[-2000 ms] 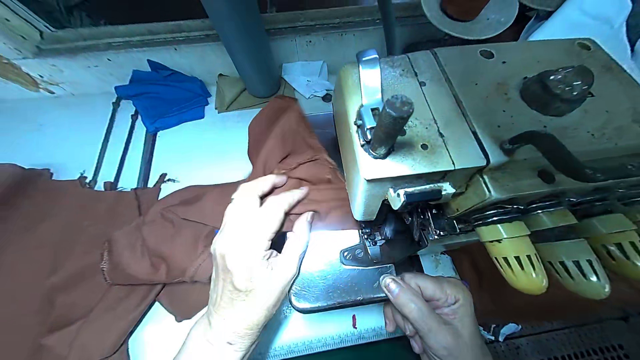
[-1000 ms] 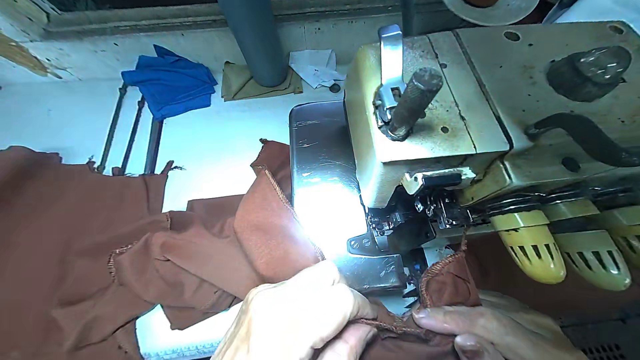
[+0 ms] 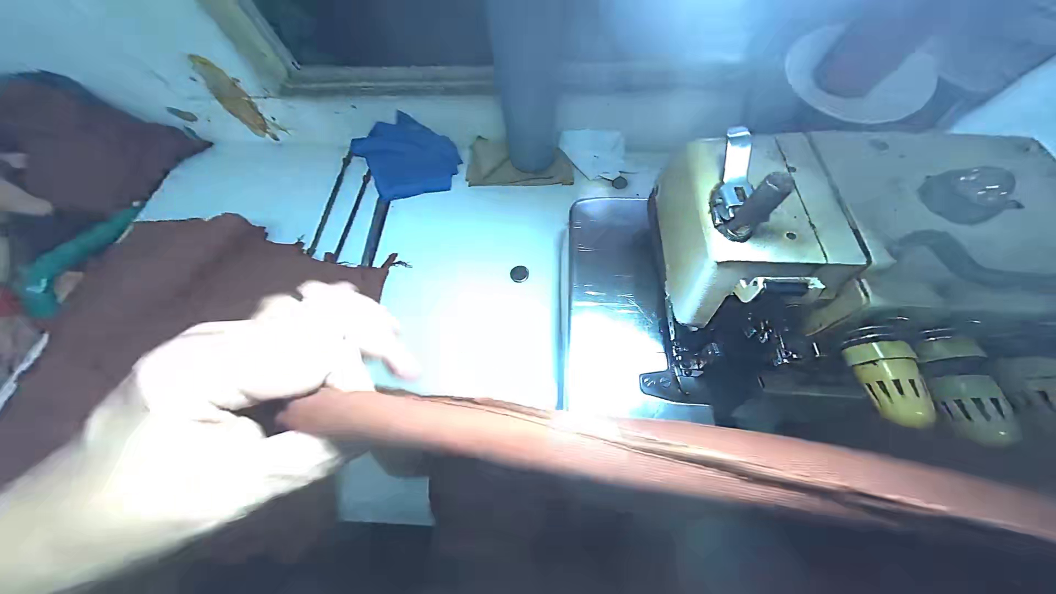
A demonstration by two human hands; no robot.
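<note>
My left hand [image 3: 256, 388], blurred by motion, grips one end of a brown fabric piece [image 3: 577, 437]. The fabric is stretched in a long band with a seam along it, in front of the overlock sewing machine [image 3: 767, 231], and runs out of view at the lower right. My right hand is not in view. More brown fabric [image 3: 198, 280] lies on the white table at the left, behind and beside my left hand. The machine's metal work plate [image 3: 615, 330] is bare beside the presser foot area.
A blue cloth [image 3: 408, 157], a khaki scrap [image 3: 511, 165] and a white scrap [image 3: 596, 153] lie along the table's back near a grey pipe [image 3: 528, 82]. Yellow thread-tension covers [image 3: 891, 384] line the machine's right. At the far left are dark fabric [image 3: 91, 148] and part of another person's hand [image 3: 23, 198].
The brown piece has moved off the machine plate and is pulled out long in front of it. My left hand has moved left with it. My right hand has left the view, which has swung leftward.
</note>
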